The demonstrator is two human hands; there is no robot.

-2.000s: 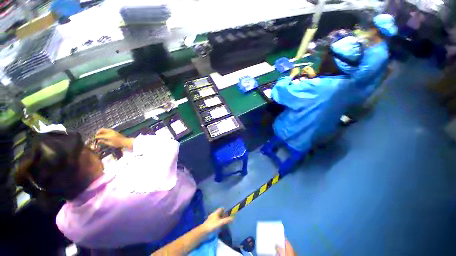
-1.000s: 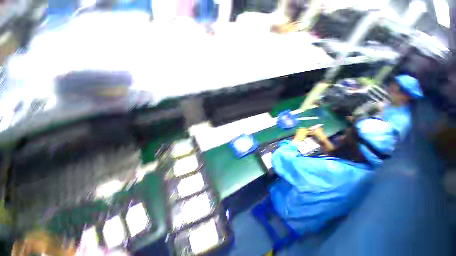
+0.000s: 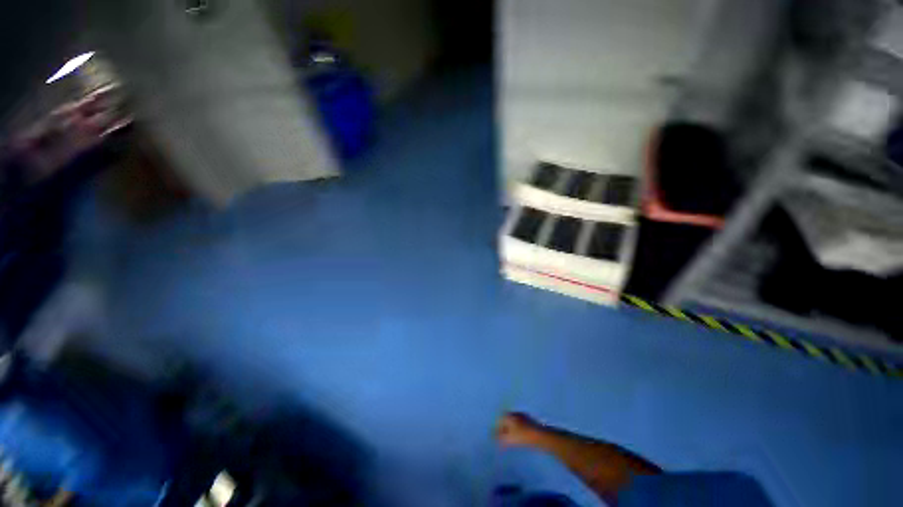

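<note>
My right hand is at the lower middle, above the blue floor, with its bare forearm reaching in from a blue sleeve at the lower right. Its fingers look curled, but blur hides whether it holds anything. My left hand is not in view. Two white step-like blocks, each with three dark rectangles, stand ahead on the floor against a white panel.
A dark item with a red-orange frame stands right of the blocks, beside grey rack legs. Yellow-black tape edges the floor there. A blue object is at the upper left. A blurred blue-clothed person is at the lower left.
The view has swung from the green-matted bench to the aisle and floor. The white item held at my right hand two seconds ago is no longer visible, and my left hand has left the picture.
</note>
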